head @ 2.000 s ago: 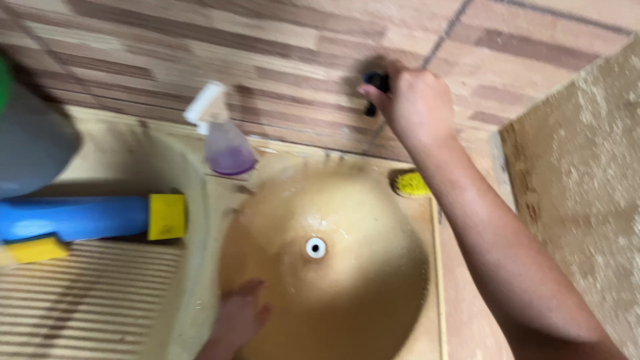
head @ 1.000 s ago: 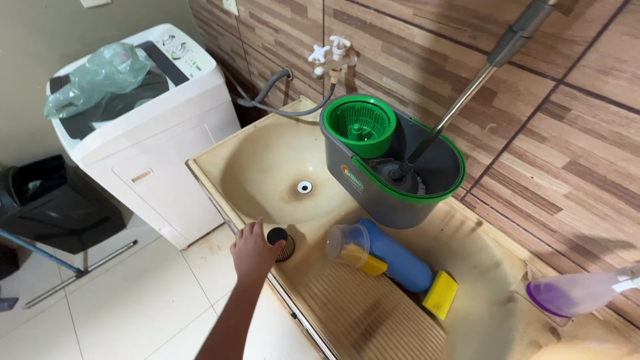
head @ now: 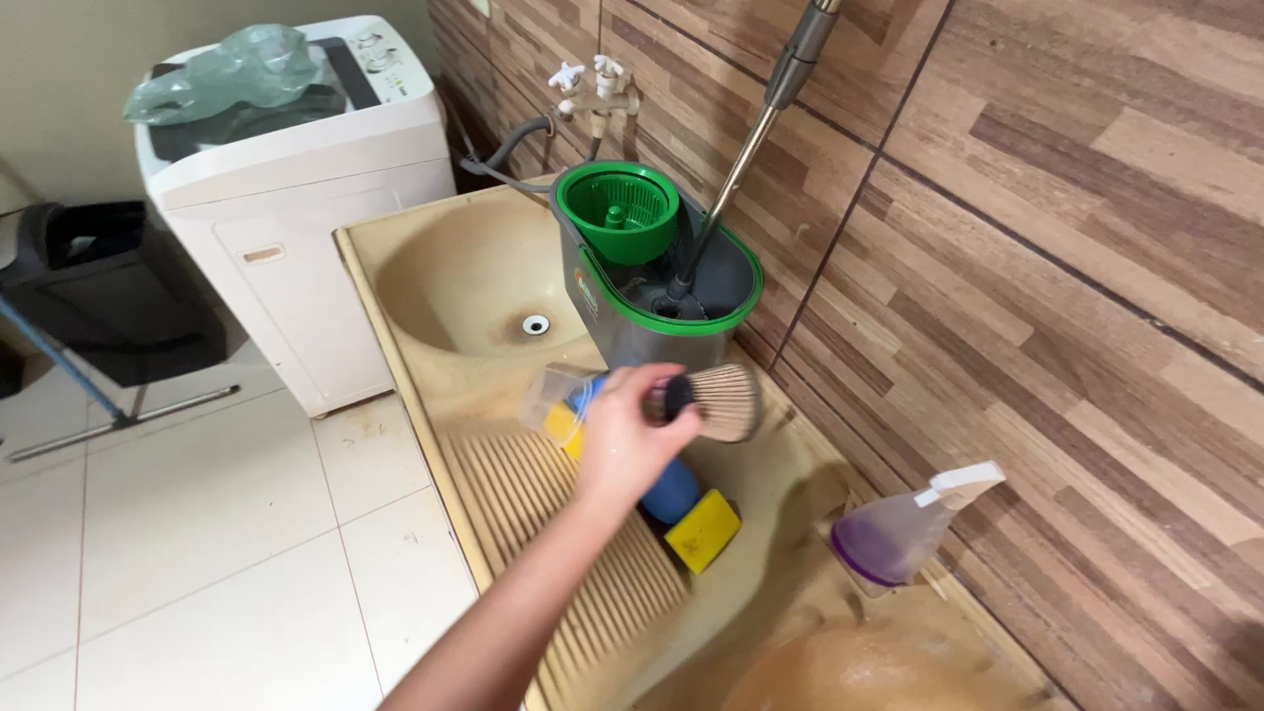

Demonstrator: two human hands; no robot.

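My left hand point(head: 632, 434) grips the dark handle of a round brush point(head: 724, 403), whose pale bristles point to the right. Hand and brush are over the laundry sink point(head: 494, 592) with its ribbed washboard. Partly hidden behind the hand lie a blue bottle point(head: 671, 494), a clear plastic cup point(head: 553, 400) and a yellow sponge point(head: 561, 430). Another yellow sponge point(head: 704, 530) rests at the bottle's lower end. To the right, a spray bottle point(head: 894, 533) with purple liquid stands on the sink's back ledge. My right hand is out of view.
A grey mop bucket point(head: 652, 341) with a green wringer basket point(head: 620, 212) and a mop handle point(head: 736, 183) stands on the sink. Behind it, taps point(head: 597, 89) are on the tiled wall. Left are a washing machine point(head: 326, 237), a black bin point(head: 128, 296) and a squeegee point(head: 128, 423).
One second ago my left hand was at the round brush on the sink's front edge; now it holds the brush above the blue bottle, farther right. The view has swung left since two seconds ago.
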